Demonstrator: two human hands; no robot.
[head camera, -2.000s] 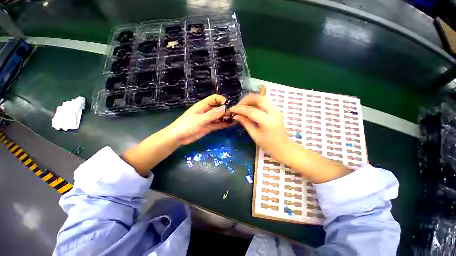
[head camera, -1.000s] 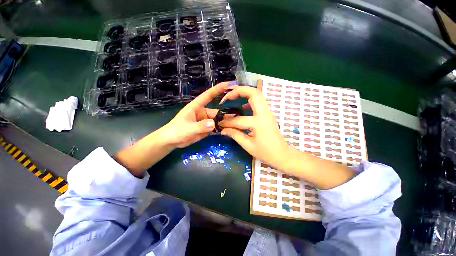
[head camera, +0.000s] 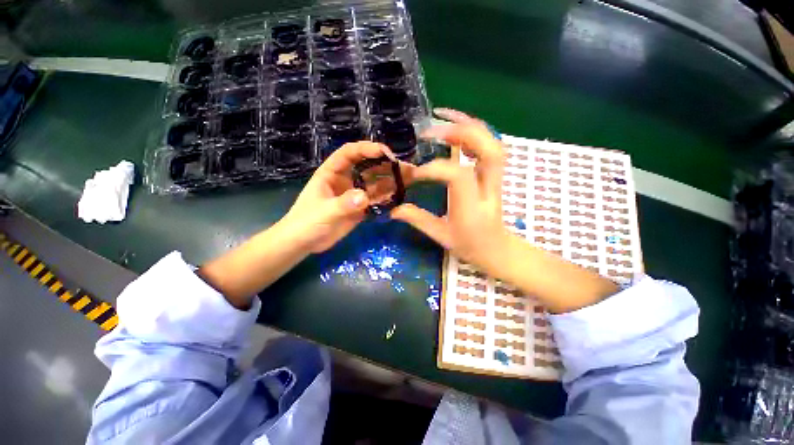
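A black open-centred housing (head camera: 399, 184) is held up between my hands, just in front of the blister tray. My left hand (head camera: 326, 204) grips its left side, with the thumb at its lower edge. My right hand (head camera: 470, 195) is at its right side, thumb and a finger close to or on the rim, other fingers raised and spread. Whether the right fingertips press on it is hard to tell. The white adhesive sheet (head camera: 477, 335) with columns of small brown pieces lies partly under my right forearm.
The clear blister tray (head camera: 157, 165) with black housings lies beyond my hands. Blue film scraps (head camera: 380, 263) lie on the green bench below them. A crumpled white wipe (head camera: 106, 193) is at left. Stacked dark trays (head camera: 762, 287) stand at far right.
The housing has turned so its open centre faces me. My right hand's fingers have opened and spread away to the right. My left hand has kept hold of the housing.
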